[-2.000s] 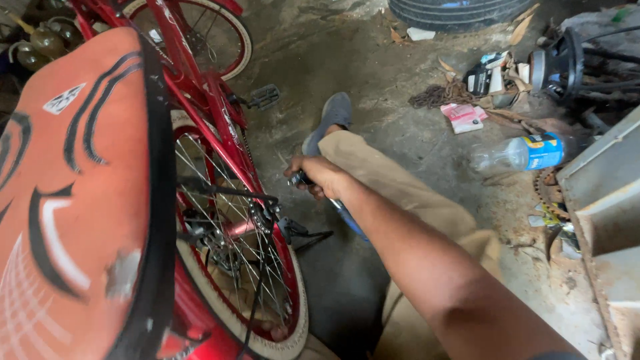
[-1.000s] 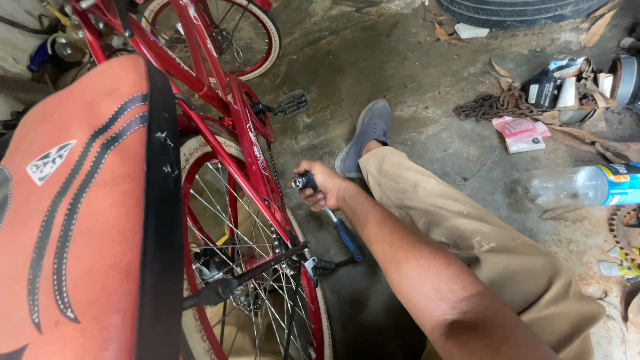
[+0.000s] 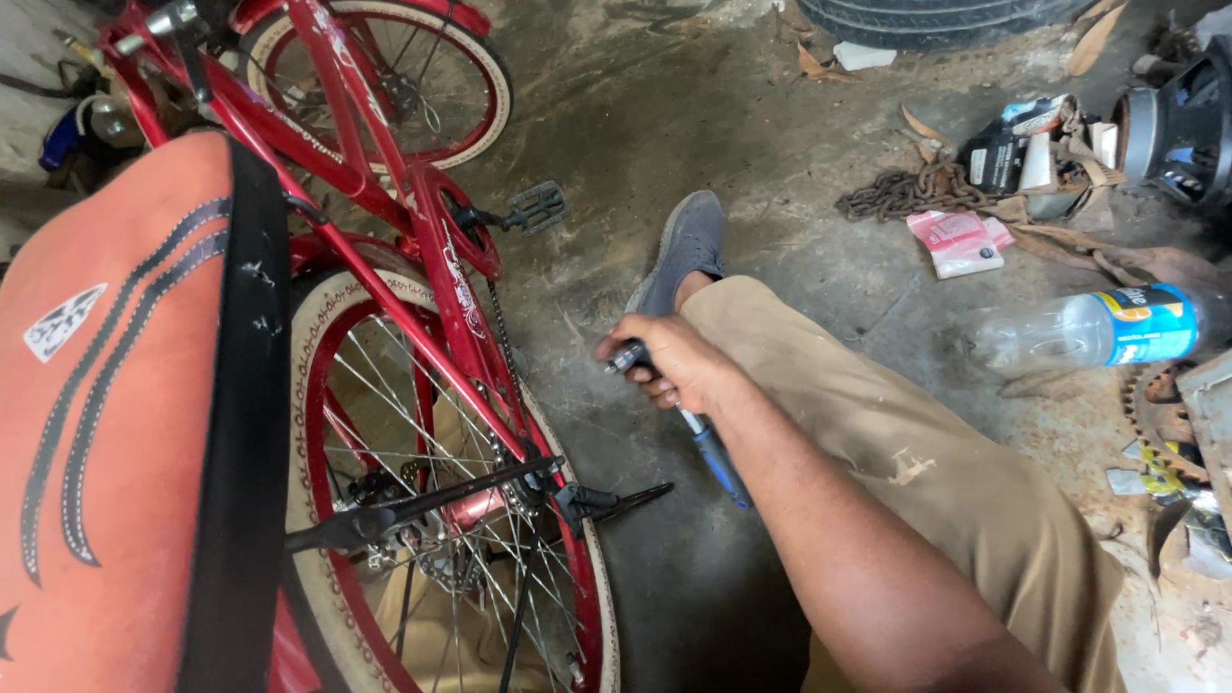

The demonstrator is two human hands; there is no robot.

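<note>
My right hand [image 3: 674, 361] is closed around the head end of a ratchet wrench [image 3: 714, 462], whose blue and black handle points down toward the floor. It is to the right of a red bicycle's rear wheel [image 3: 452, 500], apart from it. That wheel has a cream tire, spokes, a chain and a black kickstand [image 3: 630, 502] beside it. A black stay crosses the hub area. The orange and black bicycle seat [image 3: 125, 385] fills the left side and hides part of the frame. My left hand does not show.
A pedal [image 3: 539, 207] juts out above my shoe [image 3: 685, 245]. On the concrete floor to the right lie a rusty chain [image 3: 910, 191], a pink packet [image 3: 958, 243], a plastic bottle [image 3: 1088, 330] and a toothed sprocket [image 3: 1160, 419]. A black tire [image 3: 924, 21] lies at the top.
My right hand holds the wrench in all the frames, beside the wheel. The view has shifted somewhat, and the wrench's blue handle shows more plainly than two seconds ago.
</note>
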